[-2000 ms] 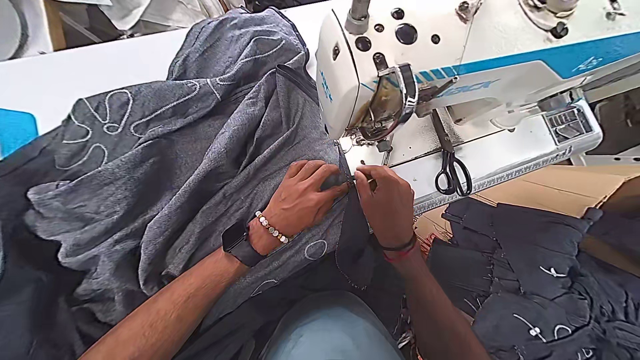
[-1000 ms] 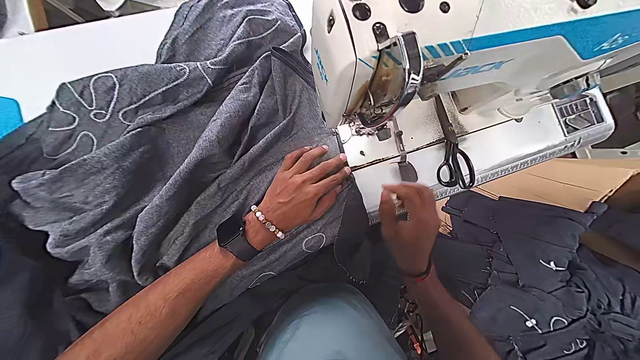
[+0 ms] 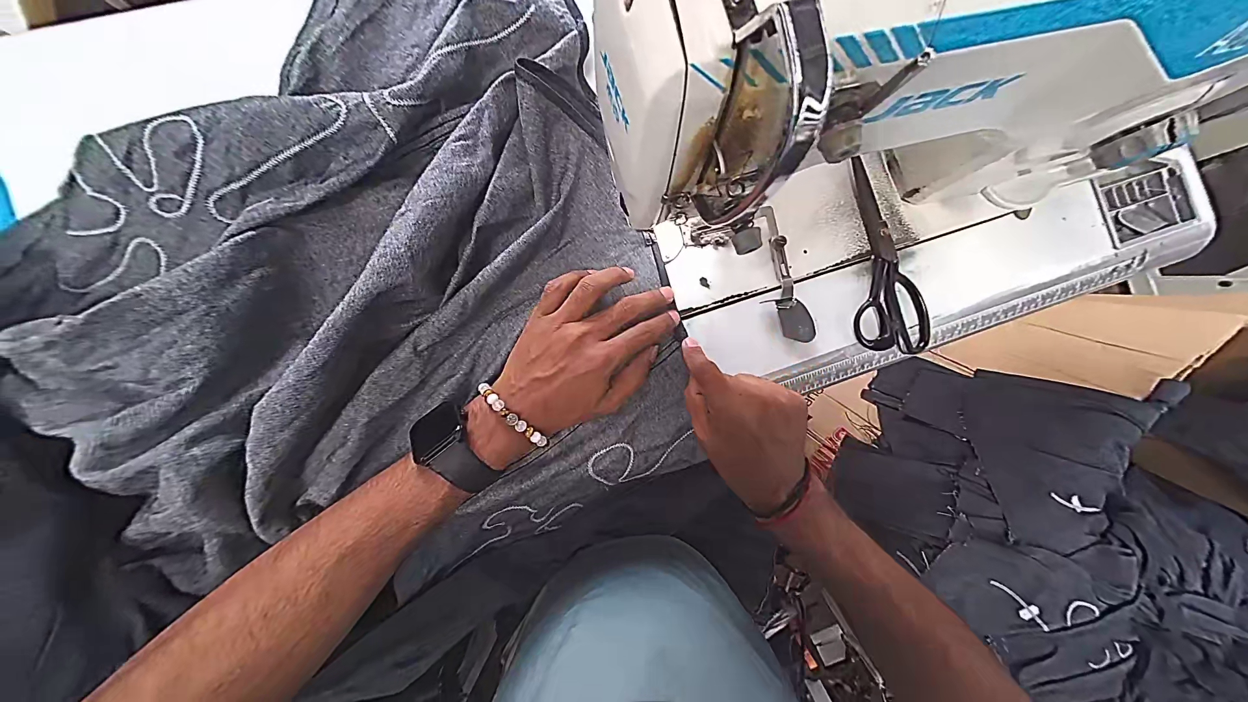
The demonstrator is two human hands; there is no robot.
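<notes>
Grey fabric with white curved stitching (image 3: 390, 224) spreads over the table on the left, its dark-edged border running up to the needle area of a white and blue Jack sewing machine (image 3: 643, 117). My left hand (image 3: 585, 351) lies flat on the cloth, fingertips at the dark edge just below the presser foot. At that same edge, my right hand (image 3: 746, 424) touches the fabric with an extended finger and its other fingers curled; whether it pinches the cloth is hidden. Right of the needle, a small metal guide with a dark paddle (image 3: 795, 320) rests on the machine bed.
Black-handled scissors (image 3: 892, 302) lie on the machine bed, with a measuring scale (image 3: 858, 366) along its front edge. A cardboard box (image 3: 1102, 331) and a pile of dark cloth pieces (image 3: 1033, 507) are at the lower right. My knee (image 3: 643, 624) is below.
My right hand held the edge beside my left, then lifted away to the right, and is back at the fabric edge. The metal guide, hidden at first, shows on the bed. The view has moved closer.
</notes>
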